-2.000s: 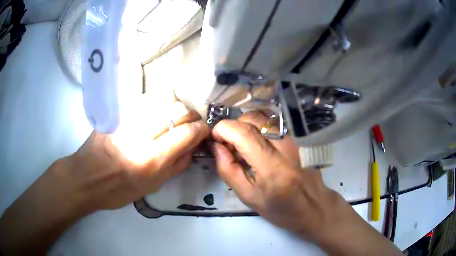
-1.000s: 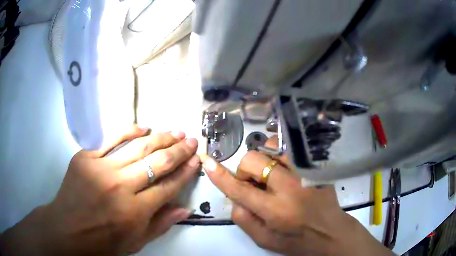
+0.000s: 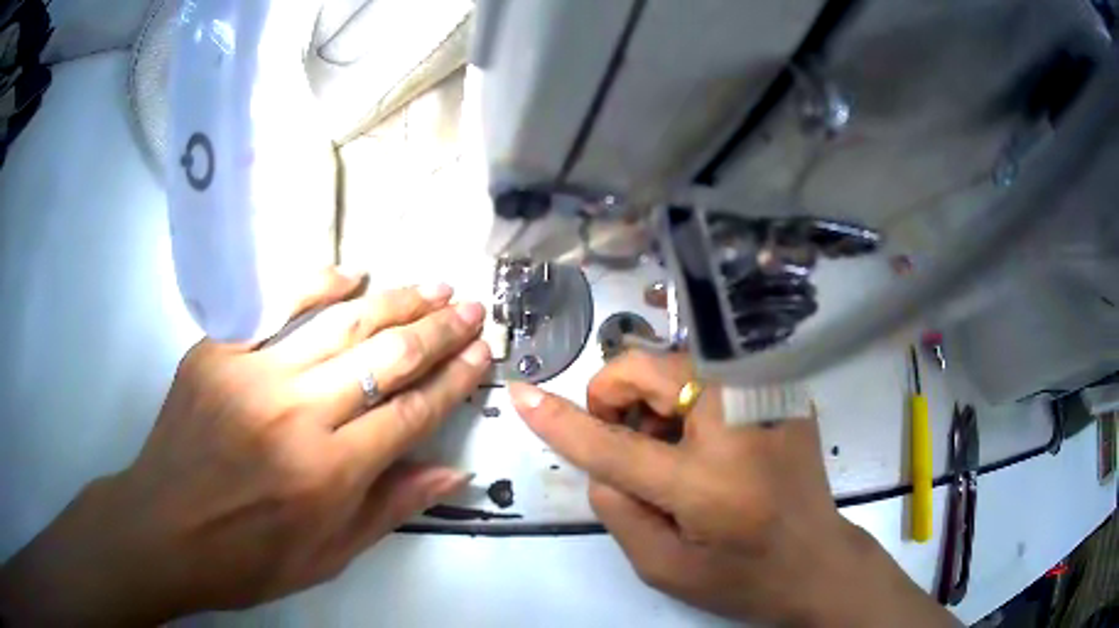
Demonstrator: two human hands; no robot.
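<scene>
A pale cloth piece [image 3: 411, 202] lies left of the presser foot [image 3: 522, 298], overexposed by the lamp. My left hand [image 3: 325, 423] rests flat on its near part, fingertips close to the foot's left side. My right hand [image 3: 699, 460] is at the near side of the round needle plate [image 3: 567, 321]. Its index finger points toward the cloth's near right corner; the other fingers are curled. I cannot tell whether the curled fingers hold anything. The needle tip is too small to make out.
The machine head [image 3: 736, 111] fills the upper right, with a dark tension assembly [image 3: 771, 288] and a ribbed knob [image 3: 767, 405]. A lamp [image 3: 215, 184] stands at left. A yellow-handled screwdriver [image 3: 920, 472], snips [image 3: 961, 503] and a partly hidden red tool [image 3: 935, 350] lie at right.
Two seconds ago both hands were together at the presser foot. Then my left hand went flat onto the cloth and my right hand drew back toward me. Over the last second the hands barely moved.
</scene>
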